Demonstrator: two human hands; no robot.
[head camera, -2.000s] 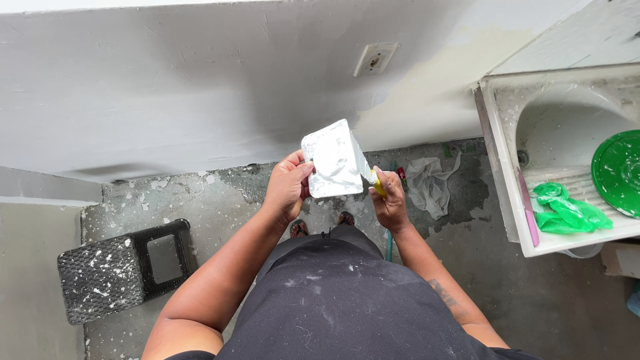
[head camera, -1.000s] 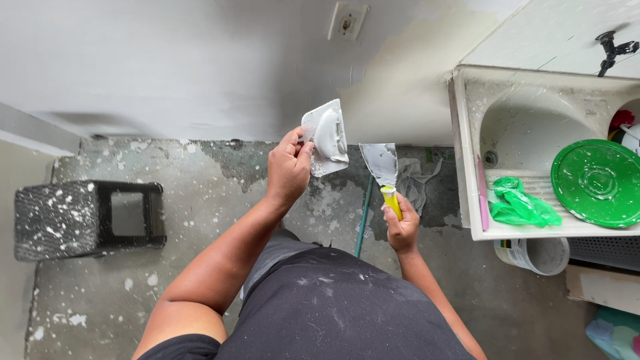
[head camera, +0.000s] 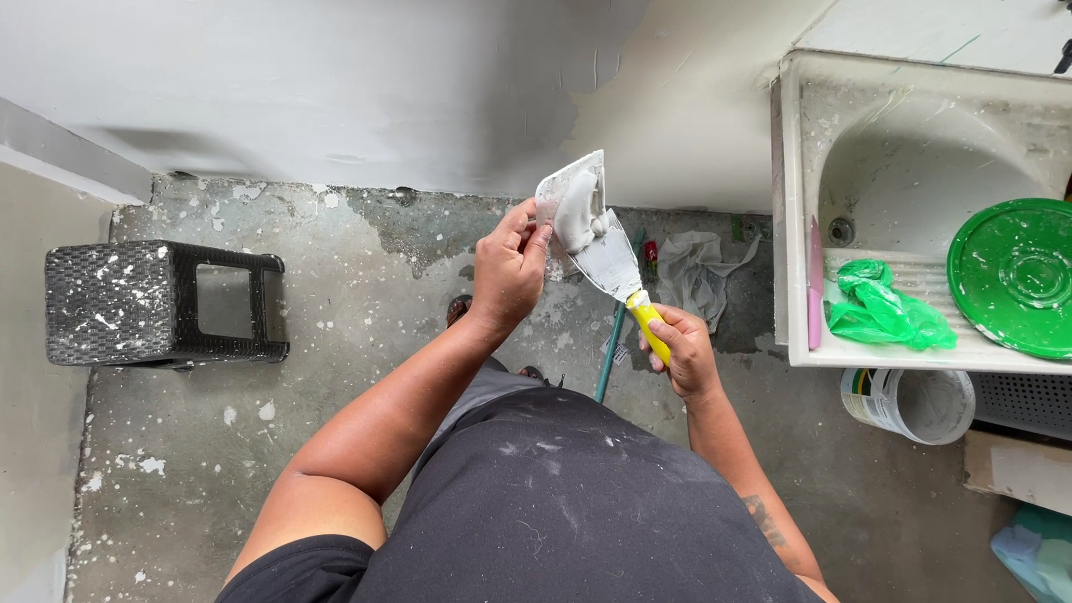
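Note:
My left hand (head camera: 512, 266) pinches a thin white spreader plate (head camera: 553, 193) by its lower left edge. A thick smear of pale putty (head camera: 579, 213) lies on the plate's face. In my right hand (head camera: 682, 347) is the yellow handle of a putty knife (head camera: 646, 325), its wide blade pointing up and left. The coated blade meets or overlaps the lower right side of the plate and putty; exact contact cannot be told. Both tools are held over the floor, in front of the wall (head camera: 402, 92).
On the left stands a black woven-pattern plastic stool (head camera: 109, 303), paint-spattered. The sink (head camera: 780, 209) at right holds a green lid (head camera: 1017, 276), a green plastic bag (head camera: 892, 310) and a pink-handled tool (head camera: 815, 285). Below it is a plastic bucket (head camera: 930, 406). A white cloth (head camera: 693, 272) and green pole (head camera: 613, 352) lie near my feet.
A second ago the putty knife was apart from the plate, to its right; now its blade is at the plate. The plate has been tilted differently. The view has shifted.

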